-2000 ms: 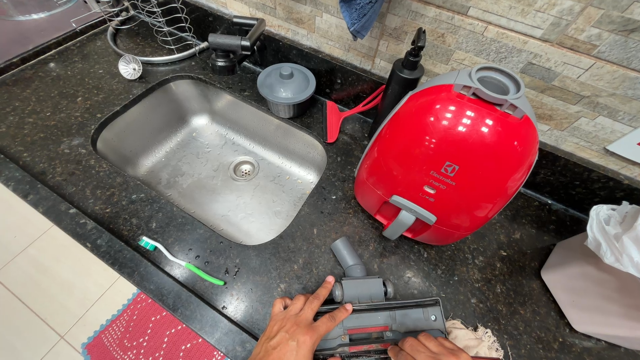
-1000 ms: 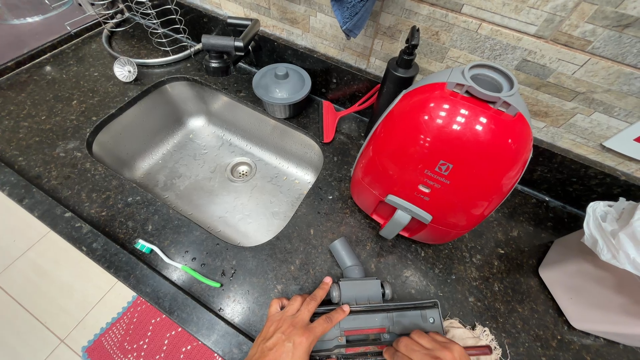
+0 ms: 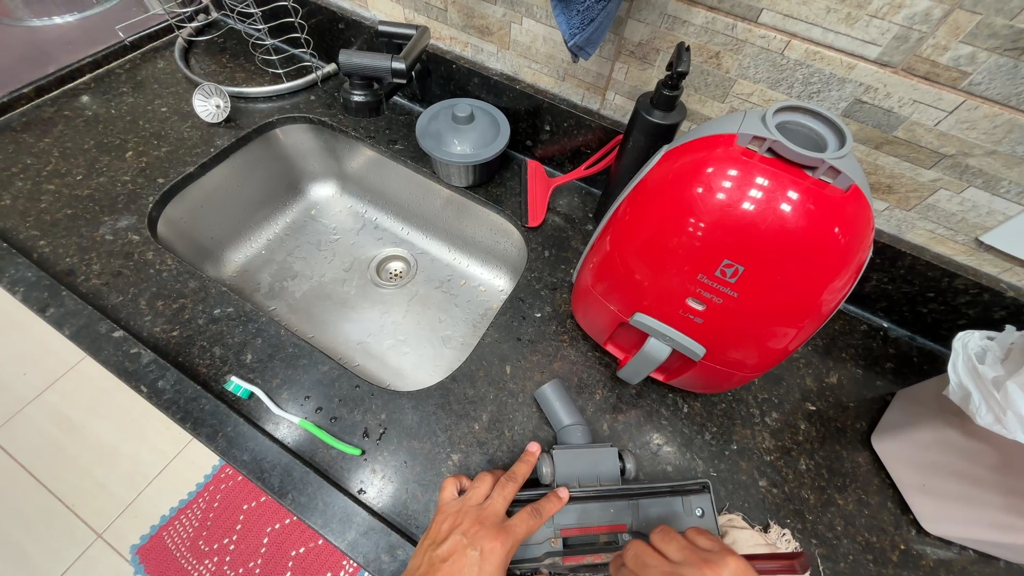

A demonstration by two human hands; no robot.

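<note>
A grey vacuum cleaner floor head (image 3: pixel 588 464) lies underside up on the dark stone counter at the lower middle, its angled tube pointing away. My left hand (image 3: pixel 488 520) rests on its left end with the fingers spread, pressing it. My right hand (image 3: pixel 680 552) is curled over the near right part, closed on a tool with a dark red handle (image 3: pixel 780 563) that sticks out to the right; its working end is hidden. A beige cloth (image 3: pixel 752 534) lies at the right end of the head.
A steel sink (image 3: pixel 344 256), a green and white toothbrush (image 3: pixel 296 418), a lidded grey pot (image 3: pixel 462 140), a red squeegee (image 3: pixel 552 188), a black spray bottle (image 3: pixel 648 128), a red Electrolux vacuum cleaner (image 3: pixel 728 264), and a bin (image 3: pixel 944 456) with a white bag surround the work spot.
My right hand has shifted slightly along the floor head, and the dark red handle shows more than two seconds ago. My left hand stays at the left end.
</note>
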